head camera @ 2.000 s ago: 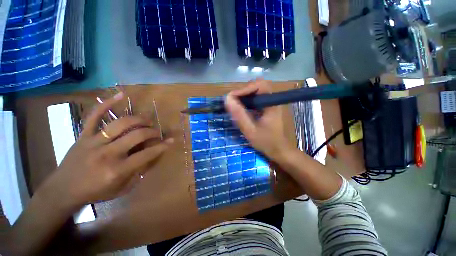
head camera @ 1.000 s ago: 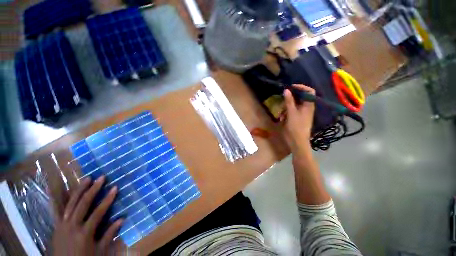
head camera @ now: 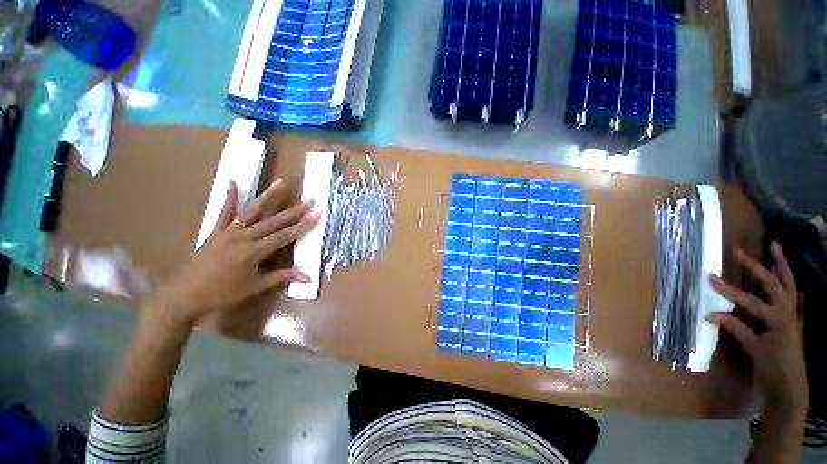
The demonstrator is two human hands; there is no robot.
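Observation:
The bright blue solar cell matrix (head camera: pixel 510 272) lies flat on the brown table in front of me, with thin silver strips along its right edge. My left hand (head camera: pixel 243 245) is spread, its fingertips at the white strip (head camera: pixel 313 227) beside the left pile of silver ribbons (head camera: pixel 360 220); it holds nothing that I can see. My right hand (head camera: pixel 762 313) is spread at the right side, fingertips at the white strip (head camera: pixel 710 276) beside the right ribbon pile (head camera: pixel 676 281). No soldering iron shows in it.
Dark stacked cell strings (head camera: pixel 486 63) and a second stack (head camera: pixel 624 68) stand at the back. A finished panels stack (head camera: pixel 313 59) is back left. White strips (head camera: pixel 234 186) lie left. A black pen-like item (head camera: pixel 54 186), white paper (head camera: pixel 91 127) and a blue object (head camera: pixel 95 34) are far left.
The view has swung left. My right hand has let go of the soldering iron and come to the right white strip. My left hand has moved off the panel to the left white strip.

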